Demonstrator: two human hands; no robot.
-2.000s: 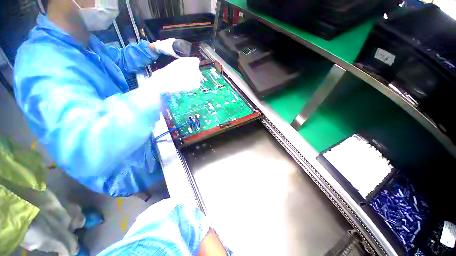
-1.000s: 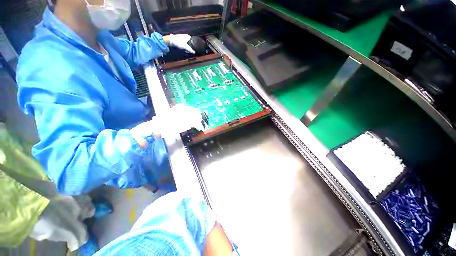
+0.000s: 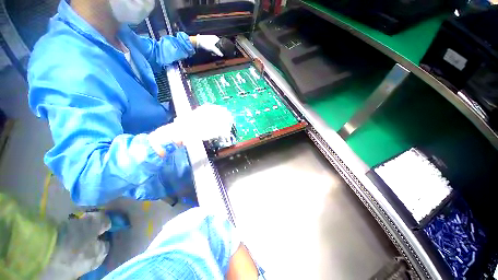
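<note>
A green printed circuit board [image 3: 256, 104] with white markings lies in a dark carrier frame with reddish-brown bars [image 3: 262, 139] on the conveyor. A neighbouring worker's white-gloved hand covers its near left corner. My left sleeve and a strip of bare wrist show at the bottom edge; my left hand itself is cut off by the edge. My right hand is not in the picture. Shiny dark blue capacitors [image 3: 456, 240] lie loose in a bin at the lower right. White components [image 3: 413, 185] fill the bin beside them.
The neighbouring worker in a blue smock [image 3: 93, 109] stands at the left, the other gloved hand at the board's far end. Conveyor rails [image 3: 357, 188] flank a shiny metal plate [image 3: 295, 202]. Green shelves [image 3: 355, 109] with black trays [image 3: 306, 60] run along the right. Another person's yellow-green clothing shows lower left.
The view has shifted, so the scene sits further right. The neighbouring worker's near gloved hand has moved from over the board's far part to its near left corner.
</note>
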